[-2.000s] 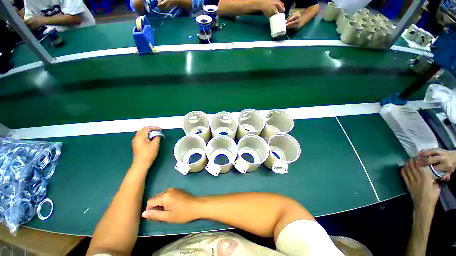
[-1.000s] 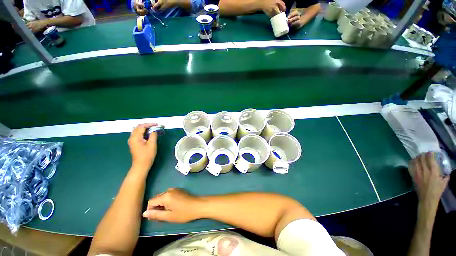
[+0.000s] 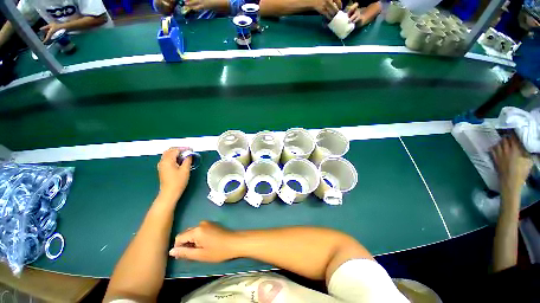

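Several beige cylindrical housings [image 3: 299,179] stand upright in two rows on the green bench, open ends up. The front row has small white tags [image 3: 289,196] at the lower rims and blue ovals inside. My left hand [image 3: 174,170], left of the rows, holds a ring [image 3: 195,158] in its fingertips near the white edge strip. My right hand [image 3: 200,242] rests on the bench in front, fingers curled; no part shows in it, but its palm side is hidden.
A clear bag of rings [image 3: 29,207] lies at left, with one loose ring [image 3: 54,246] beside it. The conveyor [image 3: 266,89] runs beyond the white strip. A neighbour's hand [image 3: 510,160] is at right. A blue tape dispenser [image 3: 170,40] and more housings [image 3: 432,32] stand across.
The ring in my left hand has tilted and shows more of its opening; the hand shifted slightly. My right hand stays put. The neighbour's hand at right moved farther up.
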